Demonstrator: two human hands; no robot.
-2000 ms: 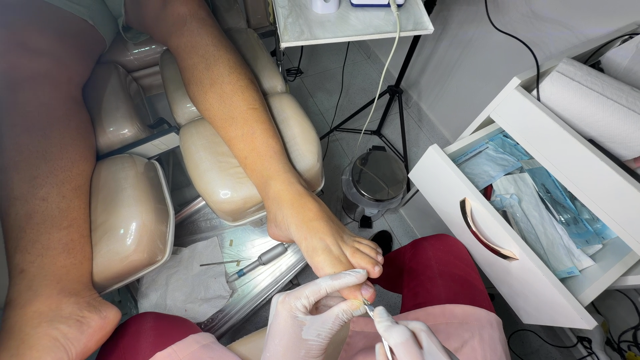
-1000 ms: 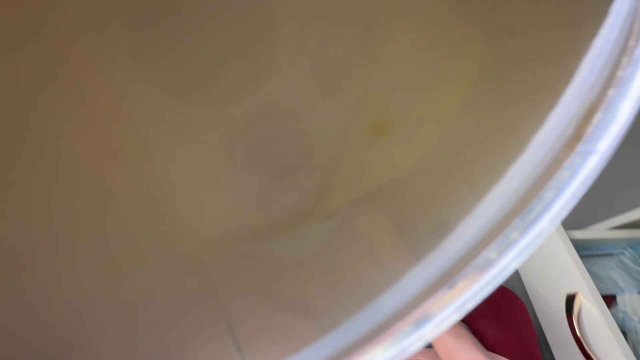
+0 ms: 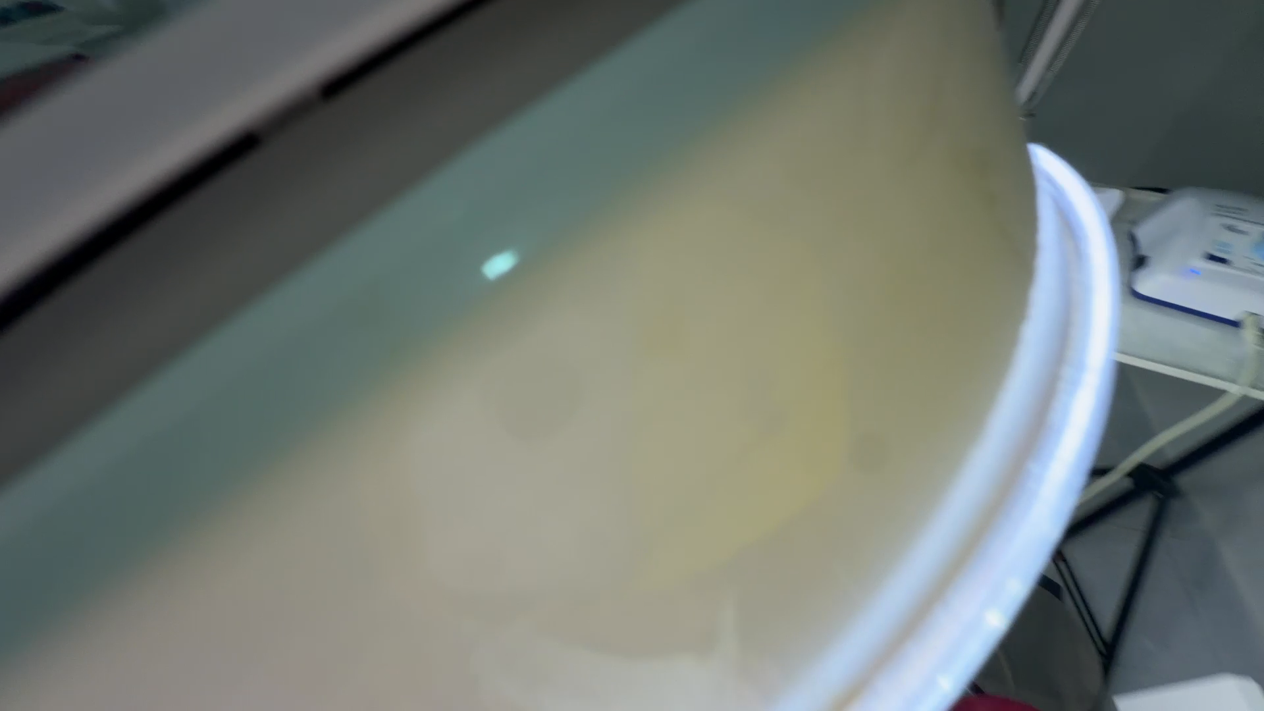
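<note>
A large round lens [image 3: 612, 425] with a glowing white ring rim [image 3: 1071, 326], which looks like a magnifying lamp, fills most of the head view. Everything behind its glass is a beige and greenish blur with a small bright reflection. Neither my left hand nor my right hand can be made out. The foot and the hand tools are not visible either.
At the right, a white electric device [image 3: 1200, 257] with a pale cable [image 3: 1165, 444] rests on a small table [image 3: 1175, 370] on a black stand [image 3: 1136, 583]. A round bin [image 3: 1052, 642] is partly seen below it.
Two seconds ago both gloved hands were at the toes, the right with a slim metal tool. The lit lens has since come before the camera and covers them; its rim has shifted.
</note>
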